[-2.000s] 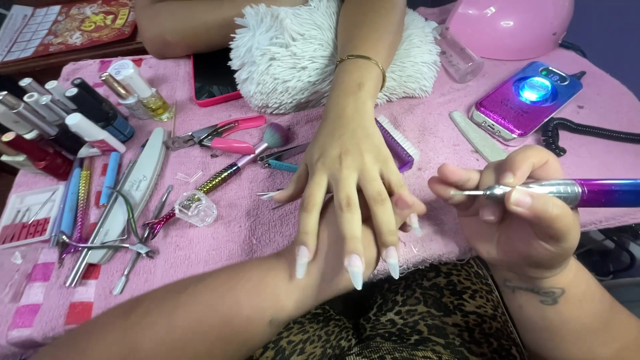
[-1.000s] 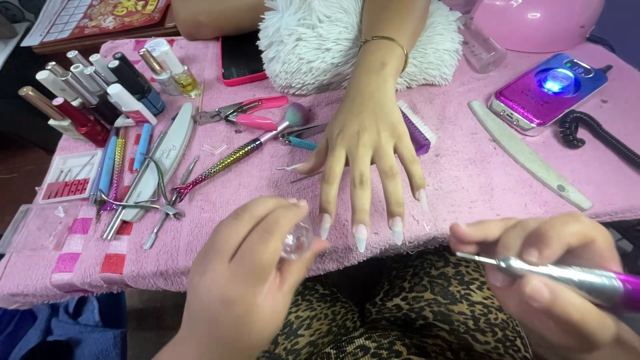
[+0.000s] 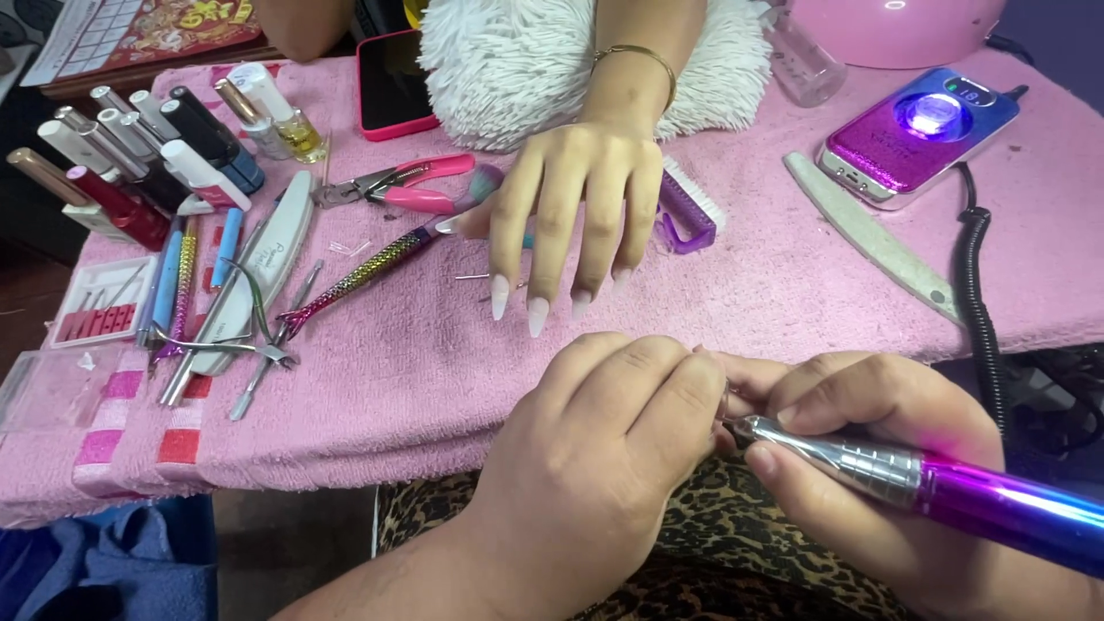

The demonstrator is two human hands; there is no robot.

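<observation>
My right hand [image 3: 862, 440] grips an electric nail drill handpiece [image 3: 871, 466] with a silver front and a purple-blue body. Against the handpiece's tip is my left hand [image 3: 604, 440], fingers curled; a small clear edge shows between the hands, but what it holds is mostly hidden. Beyond them another person's hand [image 3: 586, 198], with long pale nails and a bracelet [image 3: 634, 52], lies palm down on the pink towel [image 3: 414, 371]. Beside that hand are a purple nail brush [image 3: 690, 216], pink-handled clippers [image 3: 405, 185] and a makeup-style brush with a scaled handle [image 3: 371, 267].
Nail polish bottles [image 3: 129, 207], files [image 3: 276, 259], cuticle nippers [image 3: 224, 345] and a bit case [image 3: 103, 302] lie at left. At right are the drill's control unit [image 3: 923, 129], its coiled cord [image 3: 975, 302] and a curved file [image 3: 871, 233]. A phone [image 3: 397, 82] and fluffy cushion [image 3: 492, 78] lie behind.
My left hand has left the other person's hand and has come together with my right hand at the drill tip. One second ago my hands were apart, a small clear container in the left.
</observation>
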